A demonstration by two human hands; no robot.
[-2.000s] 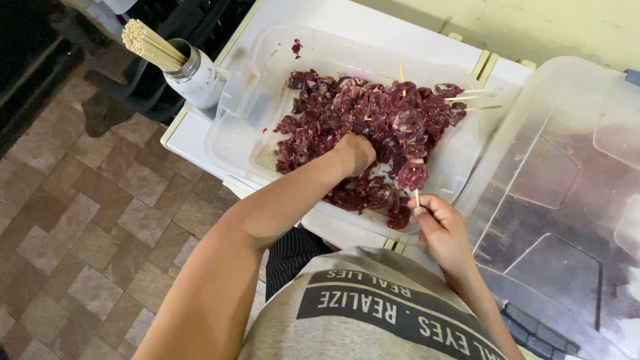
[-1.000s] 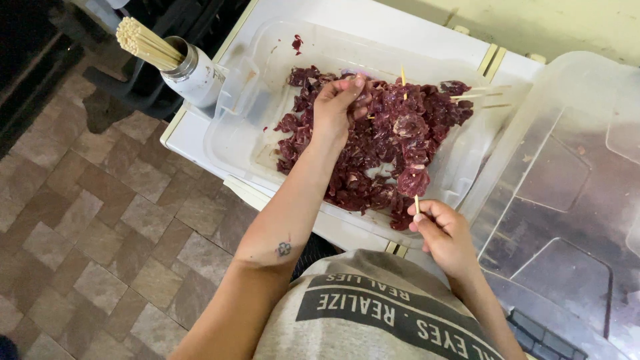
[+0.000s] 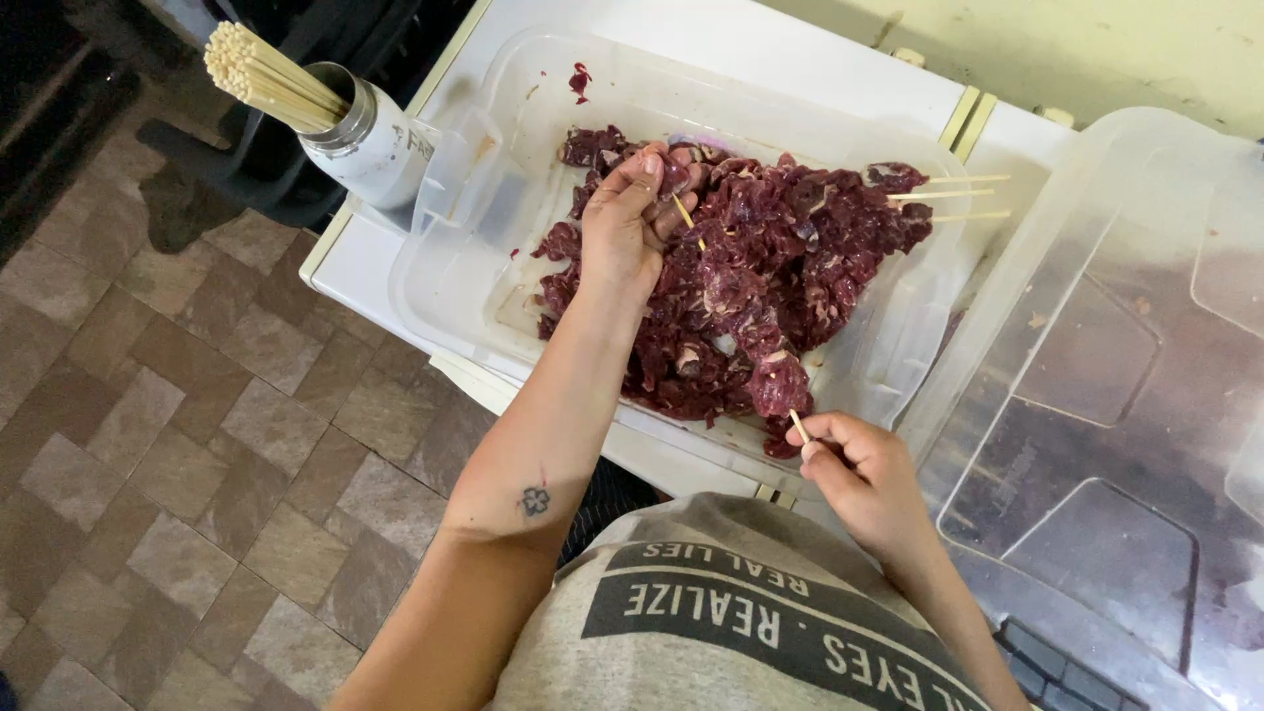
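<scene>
My left hand [image 3: 637, 212] is over the upper left of the meat heap, its fingers pinching a small piece of raw red meat [image 3: 673, 178] by the pointed end of a wooden skewer [image 3: 688, 219]. My right hand [image 3: 854, 464], at the near edge of the clear plastic tub [image 3: 444, 306], grips the skewer's other end [image 3: 798, 425] between thumb and fingers. Chunks of raw meat [image 3: 780, 383] are threaded along that skewer. Under and around it lies a heap of cut raw meat [image 3: 681, 365]. Skewers with meat [image 3: 896, 178] rest at the tub's right side, their bare ends [image 3: 973, 180] pointing right.
A white metal bottle [image 3: 370, 148] holding a bundle of wooden skewers [image 3: 267, 79] stands left of the tub, on a white surface [image 3: 671, 30]. A large translucent plastic container [image 3: 1076, 346] is at the right. Tiled floor [image 3: 217, 444] shows at lower left.
My left hand was down in the meat two seconds ago; it has moved up to the skewer's pointed end with a piece of meat. My right hand has kept its hold on the skewer.
</scene>
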